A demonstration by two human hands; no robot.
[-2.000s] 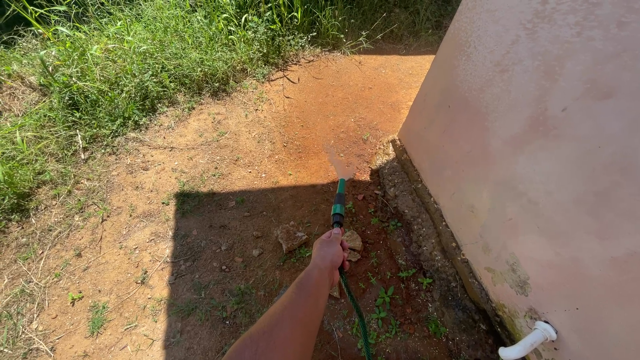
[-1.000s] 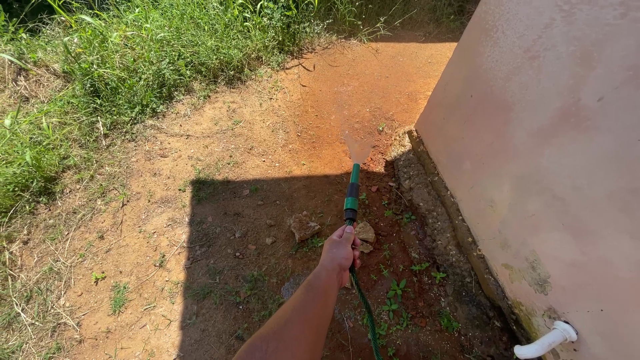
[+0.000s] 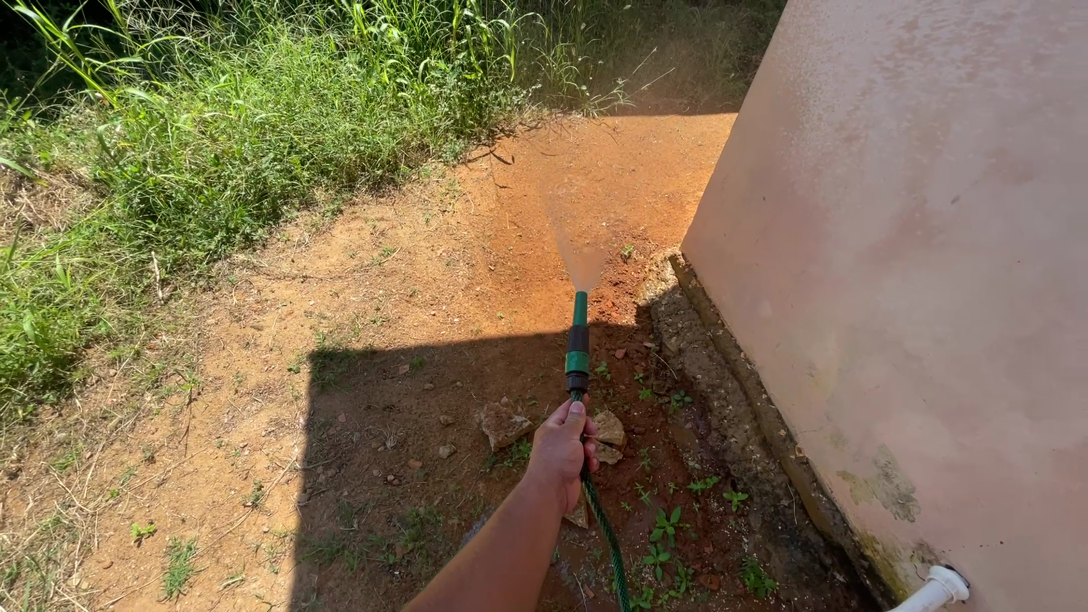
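A green garden hose point(image 3: 605, 527) is held in my left hand point(image 3: 565, 446), just below a green and black spray nozzle point(image 3: 579, 340). My thumb lies along the hose and the fingers curl round its right side. The nozzle points away from me, and a fan of water point(image 3: 580, 255) leaves its tip over the reddish soil. Below the hand the hose runs down past the forearm to the bottom edge. My right hand is out of view.
A pink plastered wall point(image 3: 901, 255) with a rough concrete footing point(image 3: 722, 382) stands at the right. A white pipe point(image 3: 935, 591) juts from it. Stones point(image 3: 503, 425) and small weeds point(image 3: 667, 525) lie below the nozzle. Tall grass point(image 3: 280, 127) grows at the upper left.
The water fan shows taller above the nozzle than before. My left hand keeps its hold on the hose. The view has shifted slightly.
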